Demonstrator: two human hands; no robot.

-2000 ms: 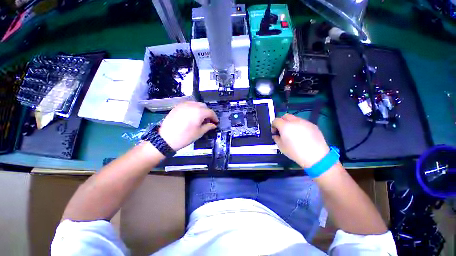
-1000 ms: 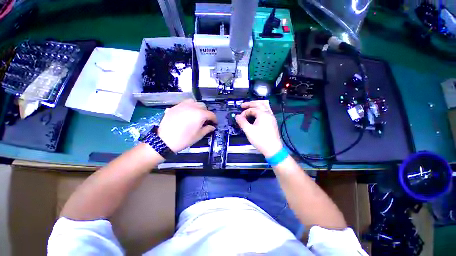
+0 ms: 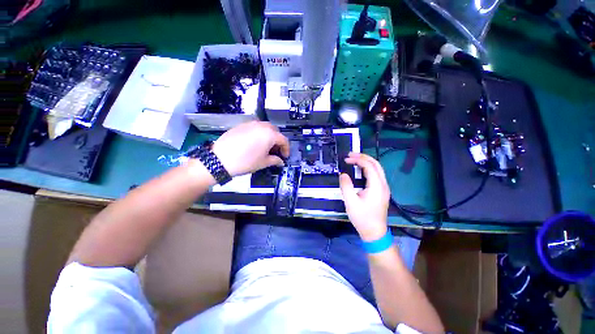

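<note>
The black housing (image 3: 318,152) lies on the work pad (image 3: 355,145), a black rectangle with a white border. Its narrow section (image 3: 286,190) points toward me over the bench edge. My left hand (image 3: 253,151) is at the housing's left side, thumb and fingertips close together at its edge; whether they hold a small part cannot be told. My right hand (image 3: 366,196) is just right of the housing, with thumb and fingers apart and nothing seen in it. The grey electric screwdriver (image 3: 320,45) hangs above, in front of the screw feeder (image 3: 278,62).
Left are a white box of small black parts (image 3: 222,81), a nearly empty white box (image 3: 151,104) and glittering clear pieces (image 3: 171,158). Behind stands a green perforated box (image 3: 363,68). Right are a black tray (image 3: 460,189) with wired parts, a cable and a blue-rimmed tub (image 3: 543,251).
My right hand has moved off the housing to its right and opened. My left hand stays at the housing's left side. The camera view has shifted slightly.
</note>
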